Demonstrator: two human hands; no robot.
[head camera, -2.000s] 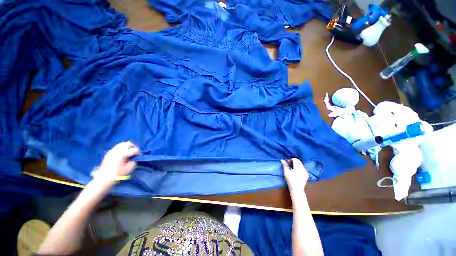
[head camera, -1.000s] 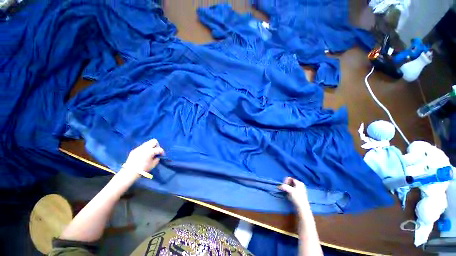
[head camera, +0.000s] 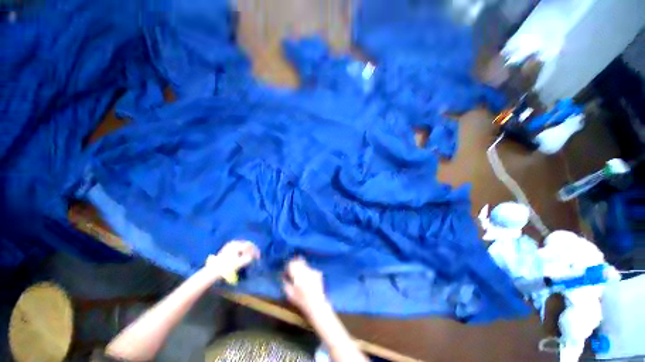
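A blue tiered denim dress (head camera: 304, 177) lies spread and rumpled on the brown table, its hem towards me and its paler inside showing along the near edge. My left hand (head camera: 237, 259) is at the hem near the table's front edge, fingers curled on the cloth. My right hand (head camera: 303, 281) is just to its right, also closed at the hem. The frame is blurred, and the fingertips and any small tool in them cannot be made out.
More blue denim garments lie at the left (head camera: 56, 92) and far side (head camera: 417, 56). A white bundle with blue parts (head camera: 573, 261), a clear tube (head camera: 590, 180) and an orange-and-black device (head camera: 515, 124) are at the right. A round wooden stool (head camera: 41, 322) stands lower left.
My right hand has moved left along the hem, close to my left hand. The hem between them is bunched instead of stretched. The camera view has shifted and blurred.
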